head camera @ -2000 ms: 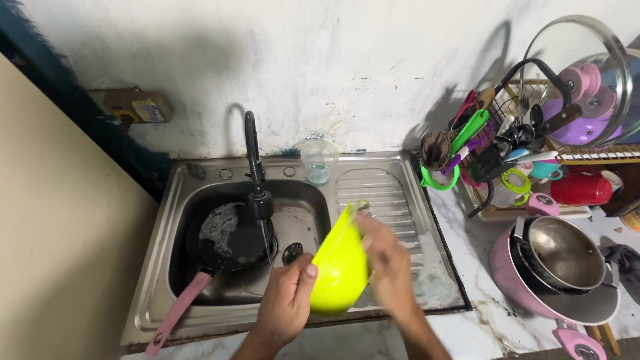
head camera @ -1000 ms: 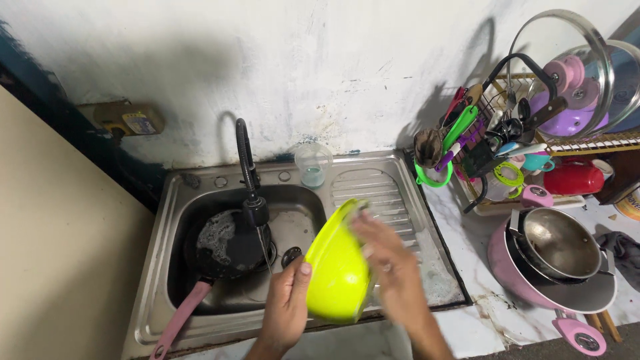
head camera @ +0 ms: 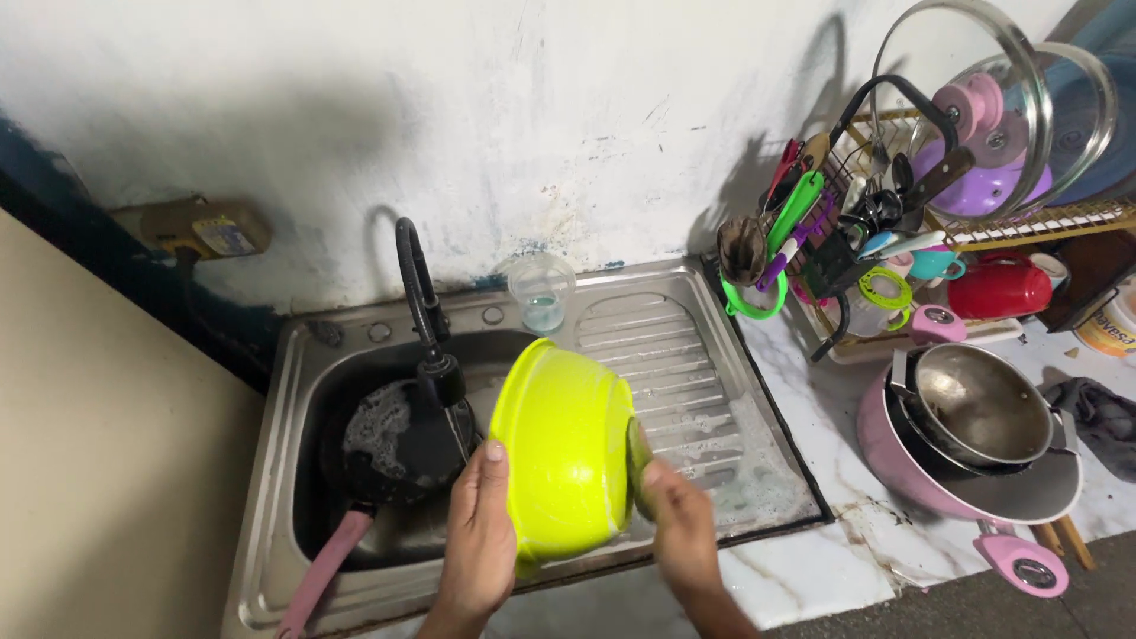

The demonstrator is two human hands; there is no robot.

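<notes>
My left hand (head camera: 479, 524) grips the rim of a neon yellow-green plastic bowl (head camera: 568, 453), which is tilted on its side over the front of the sink, its underside facing right. In my right hand (head camera: 679, 524) is a greenish scouring pad (head camera: 639, 470), pressed to the bowl's base; thin suds streak the bowl. A black faucet (head camera: 422, 293) runs water just left of the bowl. Inside the steel sink basin (head camera: 306, 497) lies a black frying pan (head camera: 390, 435) with suds in it, its pink handle (head camera: 328, 568) reaching over the front edge.
A clear plastic cup (head camera: 540, 297) stands behind the basin. The ribbed drainboard (head camera: 657, 355) is wet and soapy. Right of it, a pink pot (head camera: 896, 461) holds smaller pans, in front of a full dish rack (head camera: 1021, 226) with utensils, mugs and glass lids. A socket box (head camera: 204, 231) hangs on the wall.
The bowl has turned so that its base faces right. My right hand has moved from the bowl's upper right side down to its base, where the scouring pad now shows.
</notes>
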